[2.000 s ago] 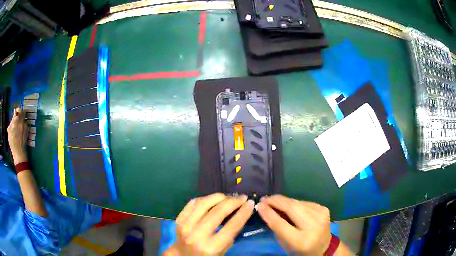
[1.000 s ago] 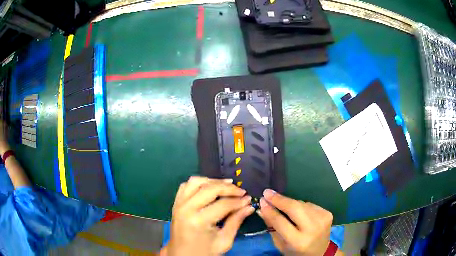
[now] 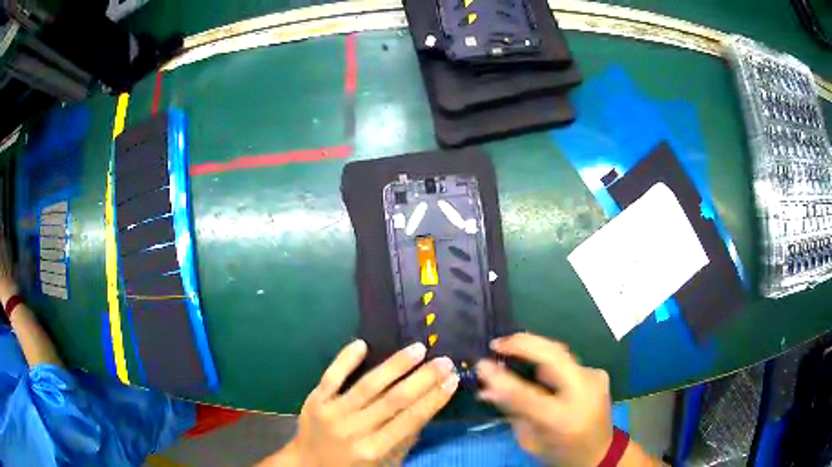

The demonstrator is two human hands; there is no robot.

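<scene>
The phone mid-frame [image 3: 442, 274] lies face up on a dark foam pad [image 3: 367, 239], with an orange flex strip and small orange patches down its middle and two pale strips near its top. My left hand [image 3: 379, 406] lies over the frame's lower left end, fingers spread and fingertips on its lower part. My right hand [image 3: 547, 397] is at the lower right end, its fingertips bent and blurred close to a small dark part [image 3: 467, 374] at the bottom edge. Whether my right fingers hold anything is hidden by blur.
A stack of foam pads [image 3: 506, 87] with another phone frame stands beyond. To the right are a white adhesive sheet [image 3: 639, 260], black foam on blue film, and a clear component tray [image 3: 792, 173]. Black strips [image 3: 146, 210] lie left. Another person's arm [image 3: 32, 333] is far left.
My left fingers have moved from a pinch at the bottom edge to lying spread on the frame. My right hand has drawn slightly apart from them. The view has shifted slightly.
</scene>
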